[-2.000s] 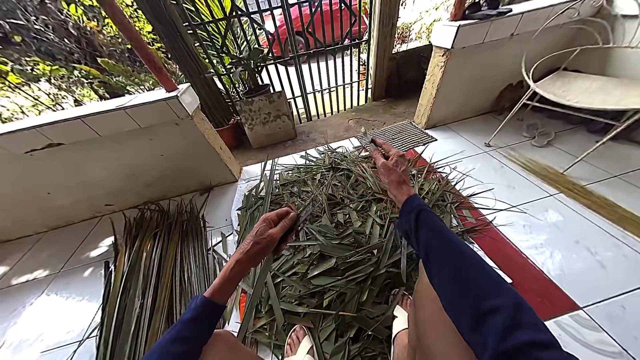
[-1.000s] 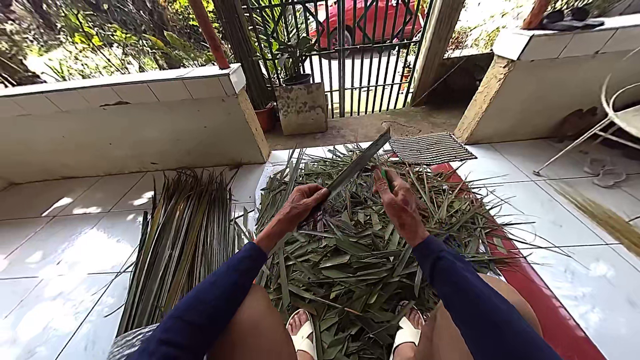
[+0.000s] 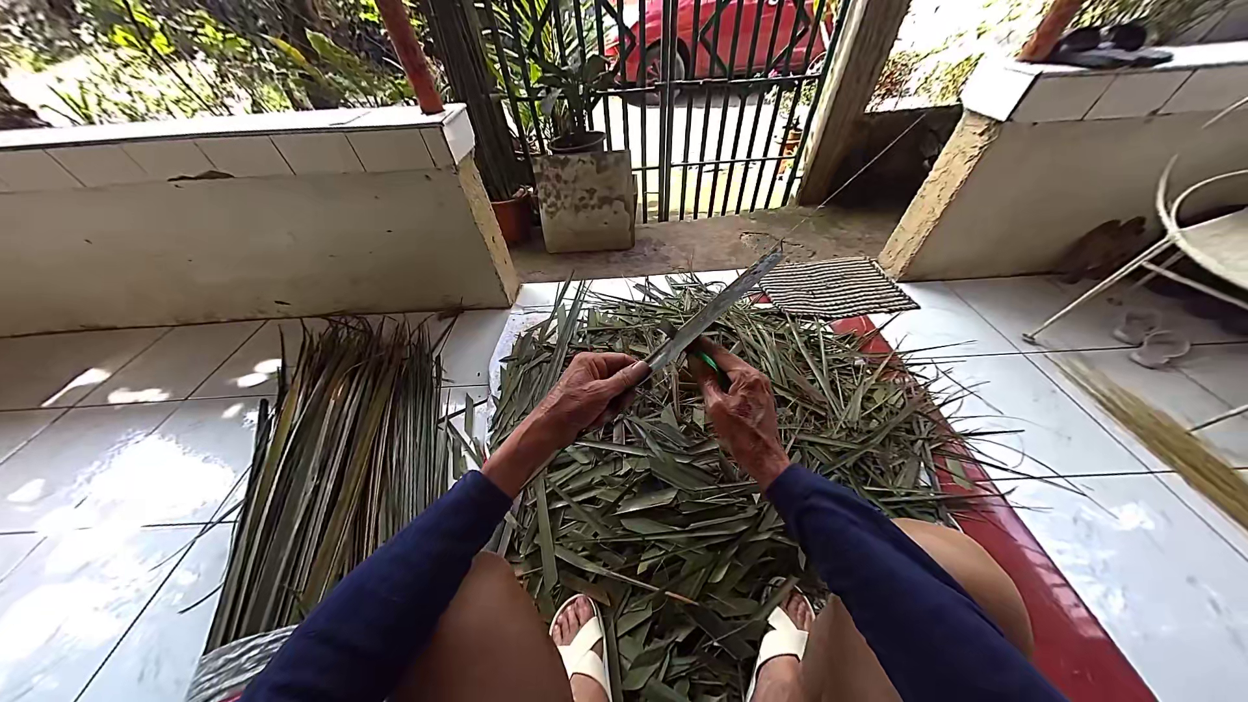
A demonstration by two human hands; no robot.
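Note:
My left hand (image 3: 593, 392) grips the lower end of a long green leaf strip (image 3: 717, 310), which slants up and to the right with a thin strand at its tip. Close beside it, my right hand (image 3: 738, 395) is closed around a small tool with a green part (image 3: 709, 362); its working end is hidden by the fingers and the leaf. Below both hands spreads a wide heap of cut leaf pieces (image 3: 653, 526). A bundle of long leaf strips (image 3: 341, 458) lies on the floor left of the heap.
A striped mat (image 3: 834, 288) lies beyond the heap, before a metal gate (image 3: 721, 107). Low walls (image 3: 244, 244) flank the opening. At right are a white metal chair (image 3: 1209, 244), slippers (image 3: 1155, 341) and a bundle of thin ribs (image 3: 1160, 429). My sandalled feet (image 3: 585, 643) touch the heap's near edge.
Two seconds ago my hands were farther apart; now they are close together at the leaf strip. Since one second ago my right hand has moved in against the strip. The view has shifted to the right.

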